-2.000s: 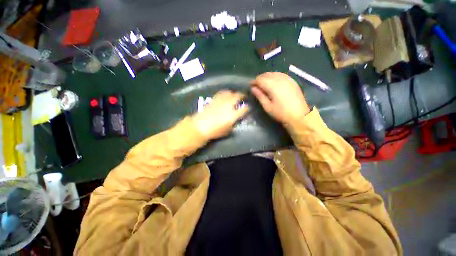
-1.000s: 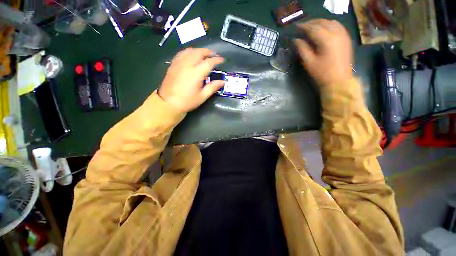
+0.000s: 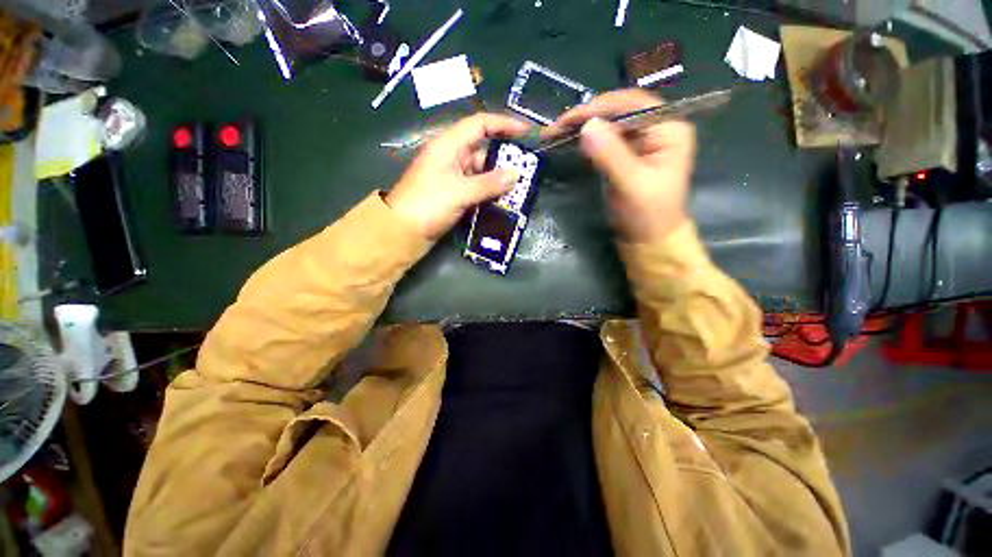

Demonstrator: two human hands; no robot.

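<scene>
My left hand holds a circuit board with screen between thumb and fingers, key pads toward the top and the screen end toward me. My right hand holds slim metal tweezers like a pen, their tip close to the board's upper end. The front housing lies on the mat just above, partly hidden by my right fingers. A dark brown battery with a white strip lies beyond my right hand.
Two black back housings with red spots stand at left, beside a dark slab. A white pad and white stick lie above. At right are a tan board, a white piece and a black-handled tool.
The board has been lifted and turned from sideways to upright in my left hand. My right hand has moved in from the right and now holds tweezers.
</scene>
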